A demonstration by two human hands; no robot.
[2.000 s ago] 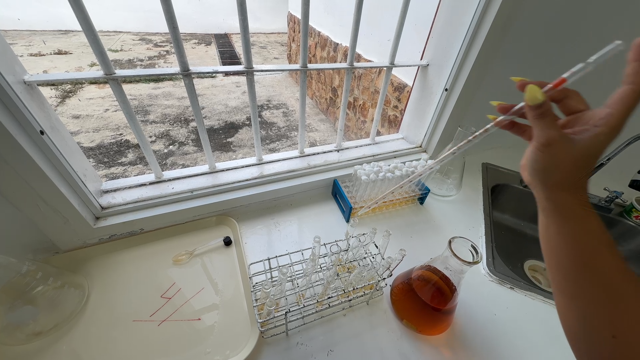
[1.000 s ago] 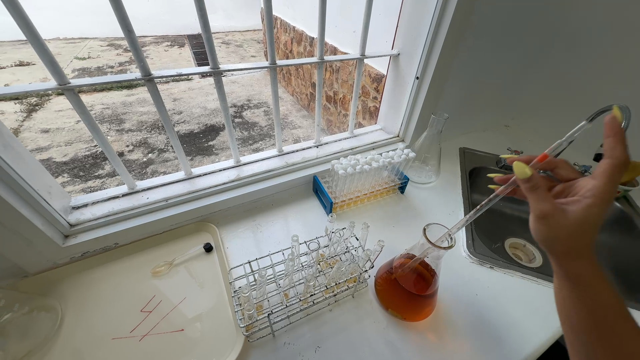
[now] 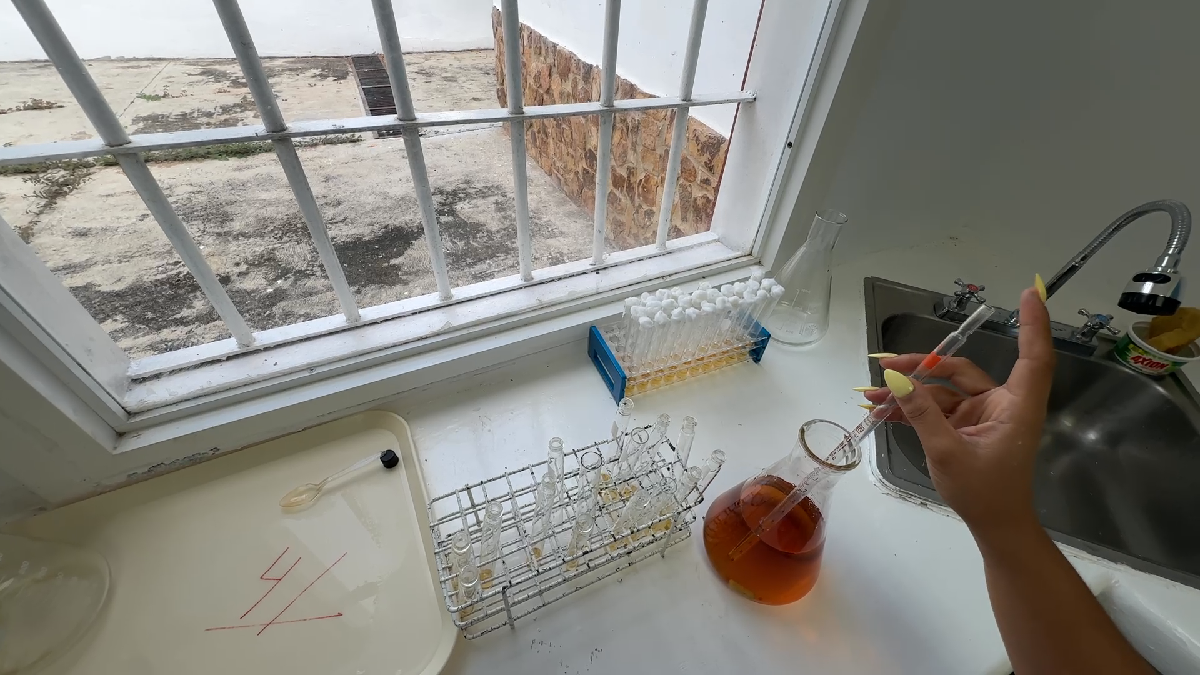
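Observation:
My right hand [image 3: 975, 412] holds a glass pipette [image 3: 867, 424] between thumb and fingers, its index finger raised off the pipette's top end. The pipette slants down through the neck of an Erlenmeyer flask [image 3: 771, 539], and its lower end is in the amber-brown liquid. Left of the flask stands a wire rack [image 3: 511, 600] with several glass test tubes holding a little yellowish liquid. Behind it, a blue-ended rack [image 3: 607, 364] carries many cotton-plugged tubes with yellow liquid at the bottom. My left hand is out of view.
A cream tray [image 3: 412, 469] with red marks lies at left, holding a small dropper-like item with a black cap [image 3: 388, 458]. An empty Erlenmeyer flask [image 3: 804, 295] stands by the window frame. At right are a steel sink [image 3: 1106, 450], a flexible faucet [image 3: 1162, 220] and a tub [image 3: 1153, 349].
My right hand has brought the pipette from over the blue-ended rack into the flask of amber liquid. The index finger, near the pipette's top a second ago, now stands apart from it.

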